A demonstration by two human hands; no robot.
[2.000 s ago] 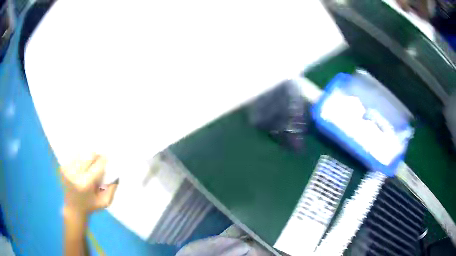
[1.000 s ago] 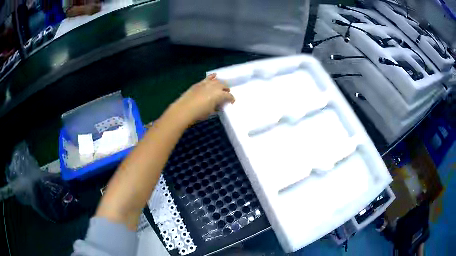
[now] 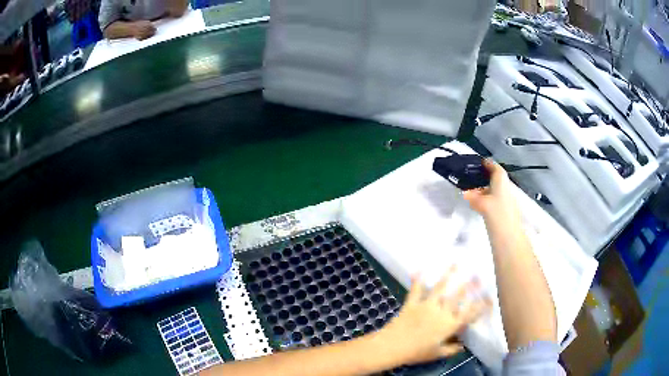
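Observation:
My right hand [image 3: 488, 189] holds a black device unit [image 3: 459, 170] by its right end, above a white foam tray [image 3: 392, 213]. The unit's thin black cable extends left to a plug. My left hand [image 3: 433, 312] is blurred, fingers apart and empty, over the tray's near left edge. The tray lies at the right of the bench; both arms cover parts of it. A sheet of round black pads [image 3: 315, 283] lies left of the tray. Beside it are a dotted white sticker strip [image 3: 240, 316] and a blue-and-dark label sheet [image 3: 188, 339].
A blue bin [image 3: 158, 286] of white pieces stands left, with a bag of dark parts [image 3: 62, 316] beside it. Stacked foam trays [image 3: 579, 191] with corded units are at right. A large pale foam panel [image 3: 374, 66] stands behind. Another person's hand [image 3: 139, 29] is across the conveyor.
The white tray went from my left side to the right of the bench, where it now lies lower. My left hand has let go of it. My right hand has appeared holding a black unit.

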